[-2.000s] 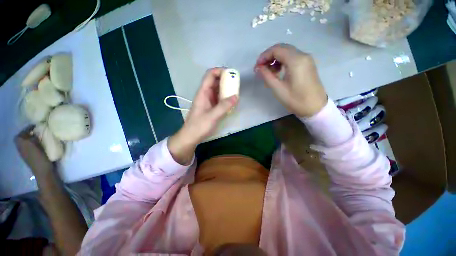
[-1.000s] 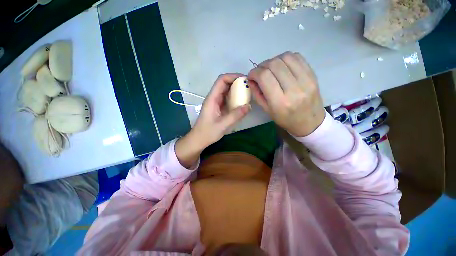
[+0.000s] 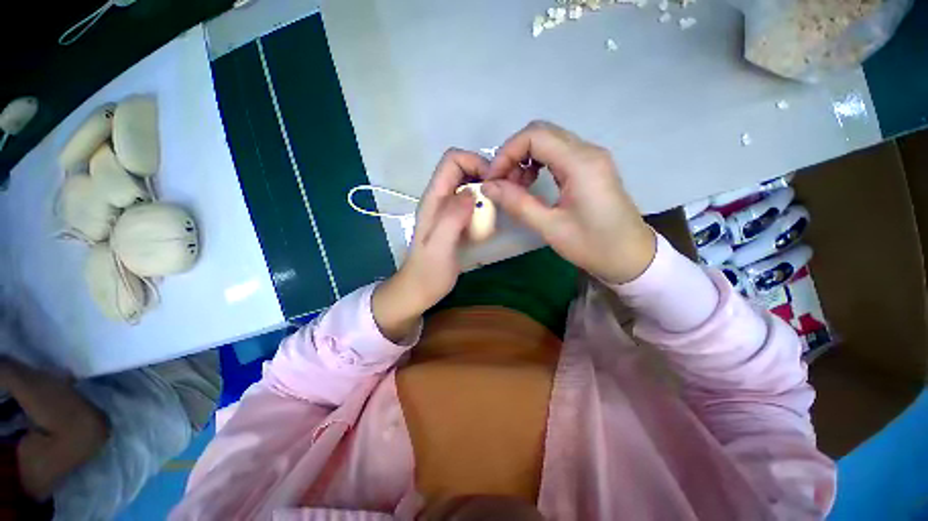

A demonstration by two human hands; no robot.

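My left hand (image 3: 438, 229) holds a small cream oval unit (image 3: 481, 218) upright over the near edge of the pale sheet, with a dark mark at its upper end. A thin white cord loop (image 3: 382, 201) trails out to the left of that hand. My right hand (image 3: 575, 198) is at the unit's upper end, thumb and finger touching it. A tiny whitish piece (image 3: 489, 153) shows by the right fingertips; whether they grip it cannot be told. The fingers hide part of the unit's end.
Cream units with cords (image 3: 153, 239) cluster on the white sheet at left. Loose cream chips (image 3: 580, 12) and a clear bag of chips (image 3: 814, 31) lie at the far side. A brown carton (image 3: 865, 234) at right holds glossy white items (image 3: 778, 219). Another person's arm (image 3: 61, 417) is at lower left.
My right hand has come left from apart to the unit's end, and its fingers have opened somewhat since one second ago. The unit has tilted and is more covered by fingers.
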